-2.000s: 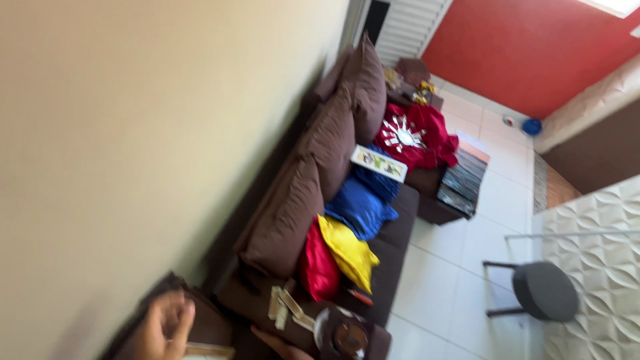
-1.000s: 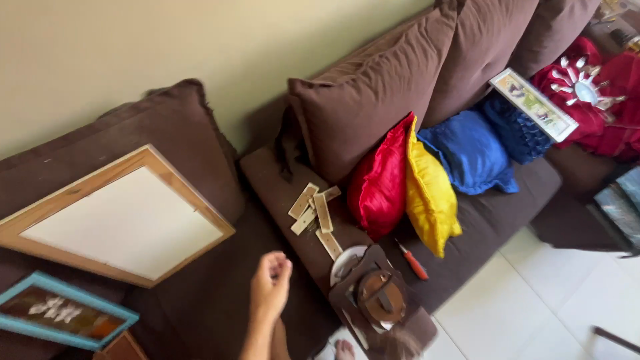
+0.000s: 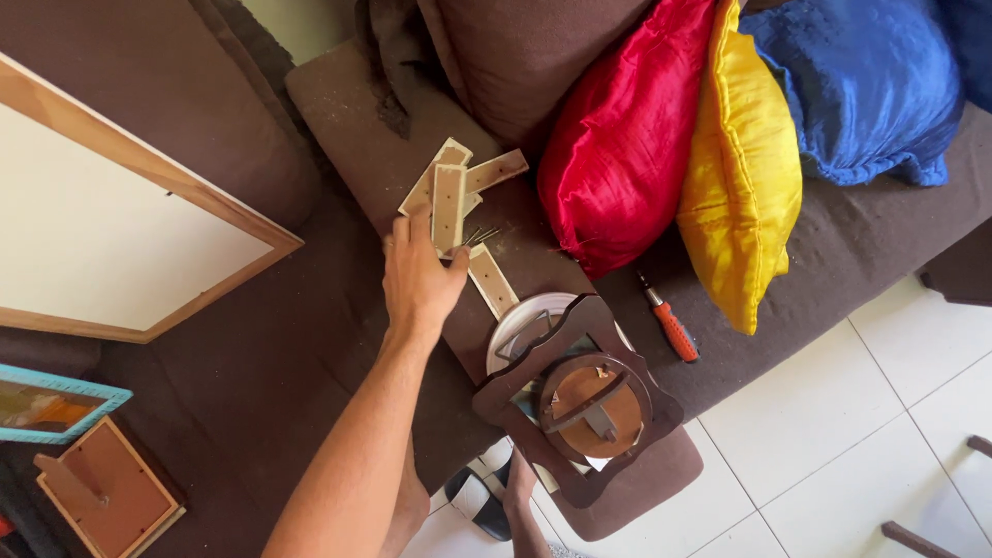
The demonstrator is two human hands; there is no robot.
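Note:
My left hand (image 3: 422, 271) reaches palm down over the sofa arm. Its fingers and thumb lie on either side of the lower end of a pale wooden strip (image 3: 448, 205); whether they grip it is unclear. Several such strips overlap there, and one more strip (image 3: 493, 280) lies apart, nearer the frames. Thin metal screws or nails (image 3: 482, 235) lie beside my thumb. A round white frame (image 3: 504, 337) sits under a dark scalloped wooden frame (image 3: 577, 310), with a round brown frame back (image 3: 593, 403) on top. My right hand is out of view.
A red-handled screwdriver (image 3: 676, 332) lies on the sofa seat near red (image 3: 628, 132), yellow (image 3: 740, 170) and blue (image 3: 860, 85) satin cushions. At left are a large wood-edged frame (image 3: 221, 298), a turquoise frame (image 3: 70, 435) and a small frame back (image 3: 116, 496). Feet and slippers (image 3: 477, 504) show below.
My left hand has moved from beside the frame pile up to the wooden strips. The view has turned and come closer to the sofa arm.

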